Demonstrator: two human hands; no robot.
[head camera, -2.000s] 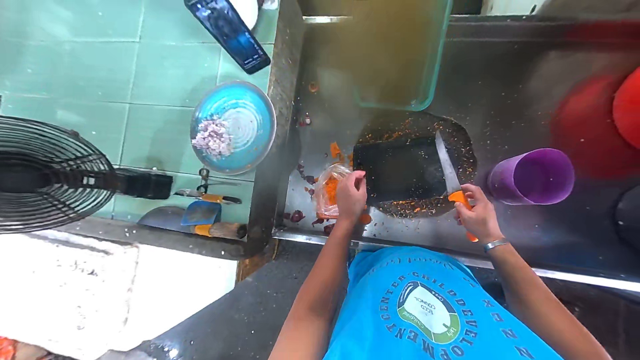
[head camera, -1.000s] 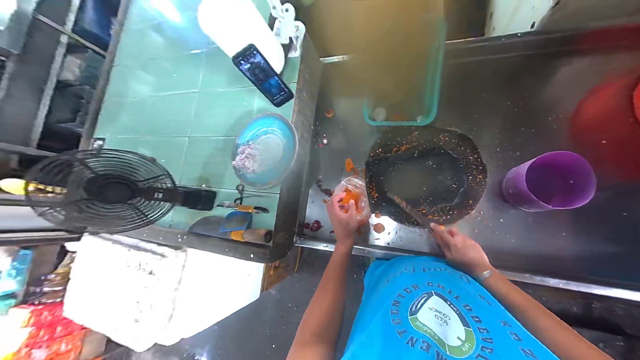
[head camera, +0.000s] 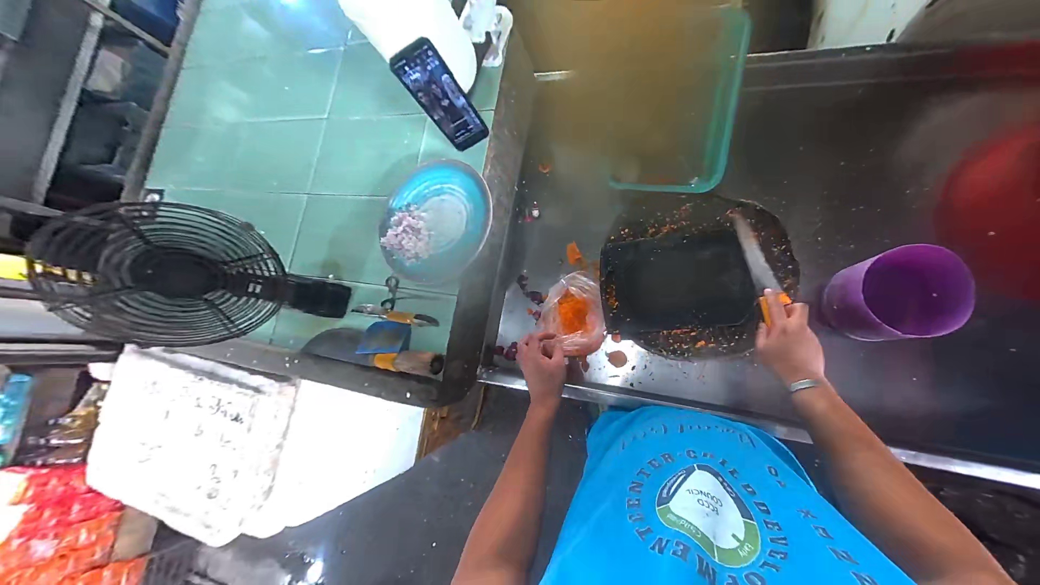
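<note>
My left hand (head camera: 543, 364) pinches the near rim of a clear plastic bag (head camera: 575, 313) that holds orange bits, which look like chopped carrot. In my right hand (head camera: 790, 337) is the orange handle of a kitchen knife (head camera: 756, 256), its blade pointing away over the right part of a round dark chopping board (head camera: 691, 341). A dark rectangular patch covers the middle of the board, and small orange crumbs lie around it. An orange piece (head camera: 574, 253) lies just beyond the bag.
A purple plastic cup (head camera: 918, 292) stands right of the board, a green-rimmed container (head camera: 719, 97) beyond it. On the tiled counter at left are a blue plate (head camera: 455, 252) with chopped pale pieces, a phone (head camera: 439, 93), scissors (head camera: 390, 302), a scraper (head camera: 406, 362) and a fan (head camera: 175, 274).
The knife blade pointed left across the near part of the board a second ago; now it points away at the right. My left hand has moved from the bag's contents to its near rim.
</note>
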